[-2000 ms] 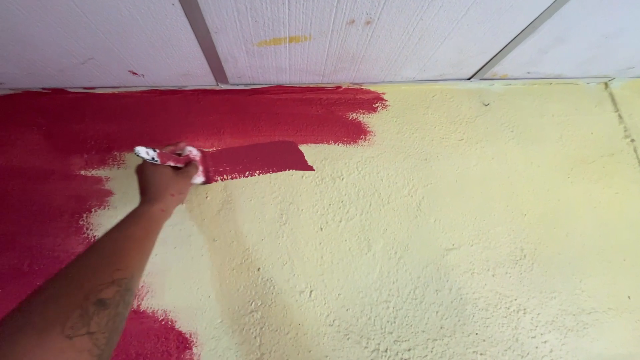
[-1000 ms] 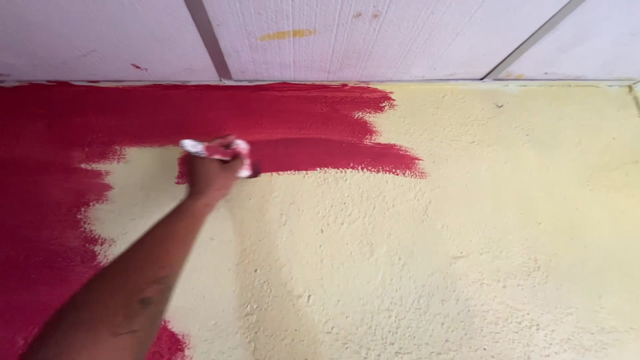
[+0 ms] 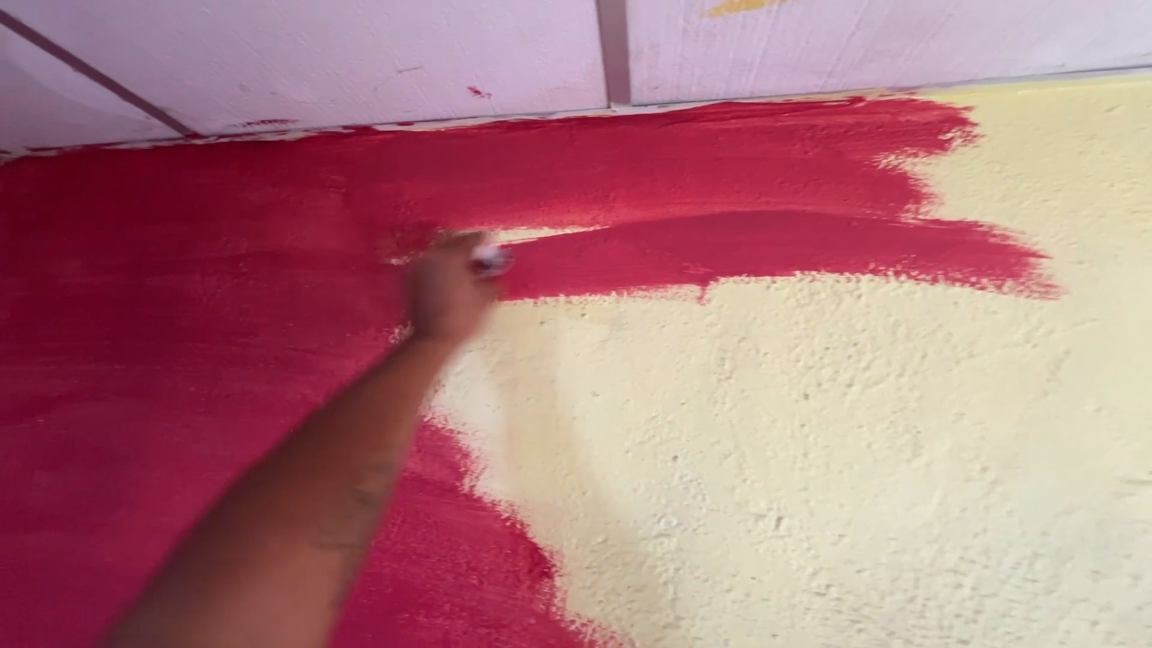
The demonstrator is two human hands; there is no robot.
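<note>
My left hand reaches up from the lower left, blurred, closed around a paintbrush. Only a small whitish, paint-marked part of the brush shows beside my fingers; its bristles cannot be made out. The hand is at the left end of a band of wet-looking red paint on a rough, pale yellow wall. A thin yellow sliver shows between this band and the red strip above it. Broad red paint covers the wall to the left, partly behind my forearm. My right hand is out of view.
White ceiling panels meet the wall along its top edge, divided by darker strips. A few red specks and a yellow smear mark the panels. The wall's surface is bumpy and pitted.
The lower red band has grown to the right since the earliest frame. Since one second ago, my left hand has moved left along the wall with the brush. The view has shifted left and closer.
</note>
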